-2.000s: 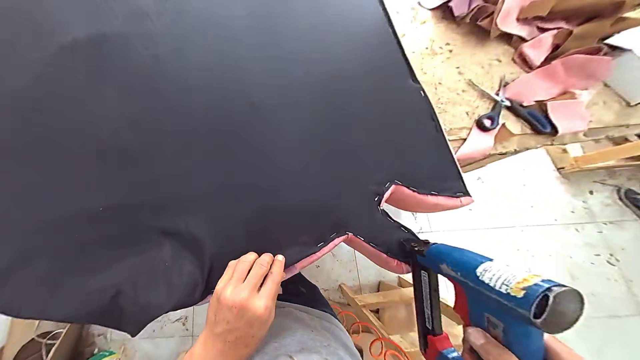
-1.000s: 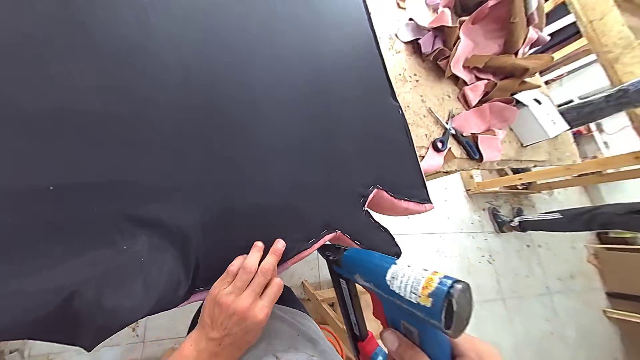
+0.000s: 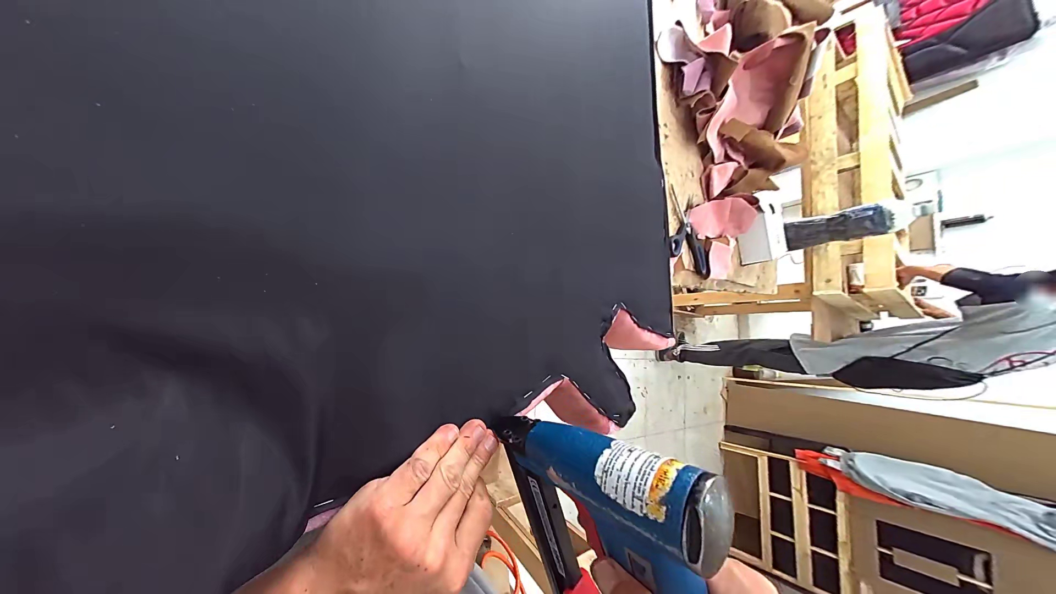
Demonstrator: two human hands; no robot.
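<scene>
Black sheet fabric point(image 3: 371, 214) covers most of the view, with staples along its lower right edge. Pink upholstery fabric point(image 3: 577, 406) shows at the notches of that edge. My left hand point(image 3: 421, 511) lies with its fingers together, pressing on the fabric edge. Just right of its fingertips is the nose of a blue pneumatic staple gun point(image 3: 610, 478), which touches the edge. My right hand point(image 3: 619, 577) is wrapped around the gun's handle, mostly hidden at the bottom of the frame.
Pink and brown fabric scraps point(image 3: 755, 99), scissors point(image 3: 689, 239) and a white box point(image 3: 763, 235) lie on a wooden table at the right. Beyond are a wooden frame point(image 3: 870, 148), another person point(image 3: 899, 346) and a framed panel point(image 3: 792, 495). An orange hose point(image 3: 502, 561) hangs below.
The staple gun in my right hand has moved left along the fabric edge, up to my left hand's fingertips. The view has swung, bringing the other person into sight.
</scene>
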